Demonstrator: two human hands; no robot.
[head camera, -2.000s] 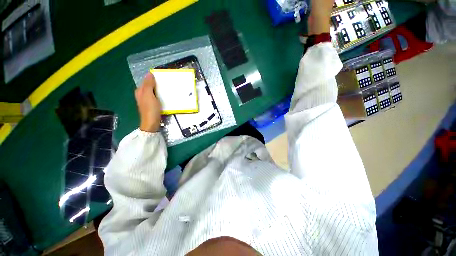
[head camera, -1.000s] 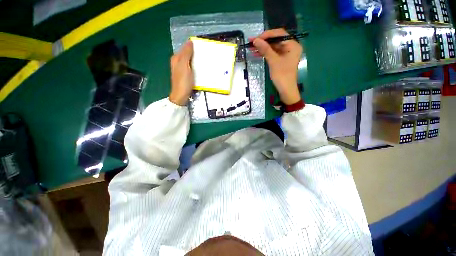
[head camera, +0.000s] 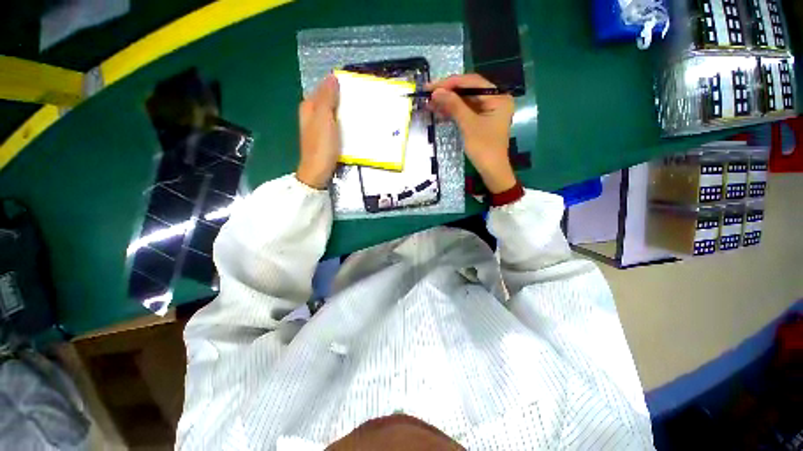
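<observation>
My left hand (head camera: 319, 132) holds a white battery with yellow edges (head camera: 374, 121) by its left side, above the black-rimmed device body (head camera: 423, 167). The battery hides the upper left of the device. My right hand (head camera: 480, 123) holds dark thin tweezers (head camera: 486, 91). Their tip is at the battery's upper right corner; whether it touches is unclear. The device lies on a silvery bubble bag (head camera: 313, 53).
Black adhesive pieces (head camera: 495, 53) lie right of the bag. Glossy black film sheets (head camera: 189, 216) lie left. A blue box (head camera: 615, 22), battery tray (head camera: 726, 66) and more stacked batteries (head camera: 709, 189) are at right. Yellow tape (head camera: 176, 35) runs upper left.
My right hand has come from the upper right to the device with the tweezers. Since a second ago the tweezer tip has shifted left and down onto the battery's corner area.
</observation>
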